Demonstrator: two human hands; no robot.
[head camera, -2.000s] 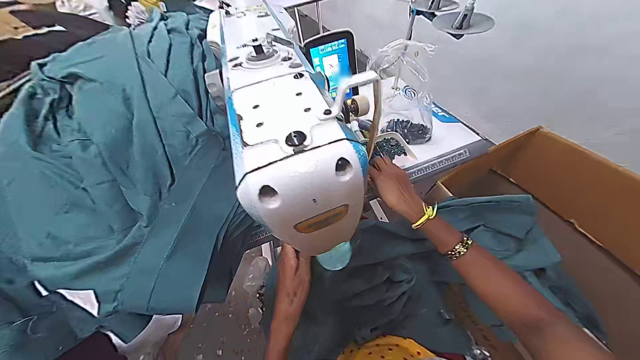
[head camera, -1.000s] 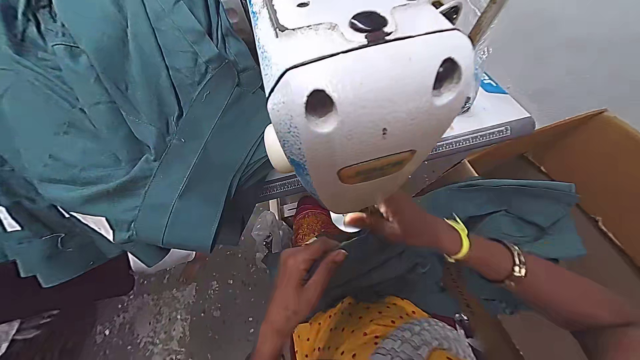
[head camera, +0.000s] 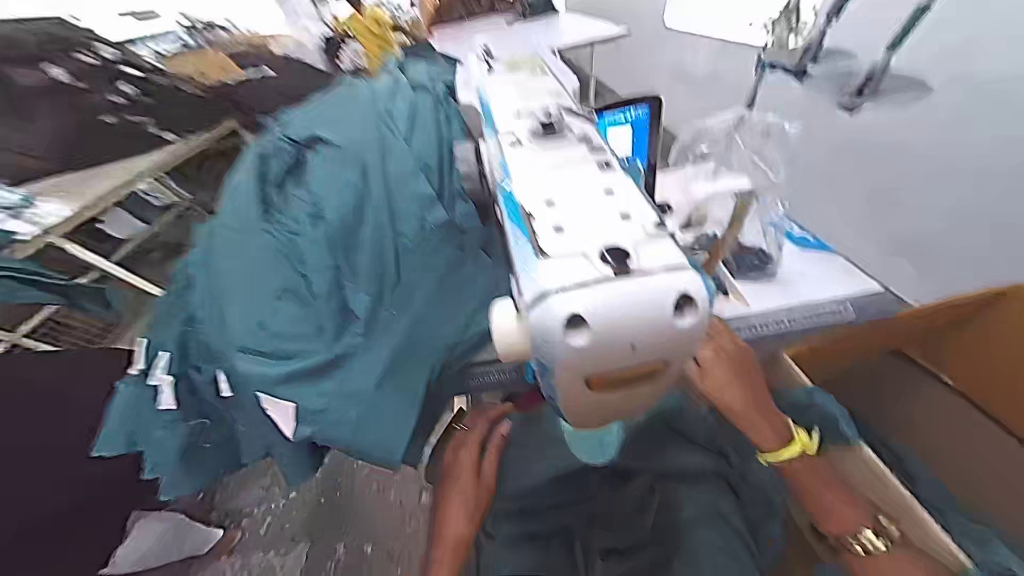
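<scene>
The white head of an industrial sewing machine (head camera: 616, 344) fills the middle of the view. My left hand (head camera: 472, 452) is low to its left, on the edge of a dark teal garment (head camera: 640, 496) lying below the machine; whether the fingers grip it is unclear. At the right side of the machine head is my right hand (head camera: 728, 372), its fingertips partly hidden behind the head, so its hold cannot be seen. The needle area is hidden too. A large heap of teal garments (head camera: 344, 264) hangs left of the machine.
An open cardboard box (head camera: 944, 392) stands at the right. Behind the machine are a lit control screen (head camera: 628, 136) and a clear plastic bag (head camera: 744, 200) with dark small items. A metal-framed rack (head camera: 120, 184) stands at the left, and a pale scrap (head camera: 164, 540) lies low at the left.
The view has swung up and back from the close view of a second ago. My hands, close together in front of the machine then, are now apart on either side of its head.
</scene>
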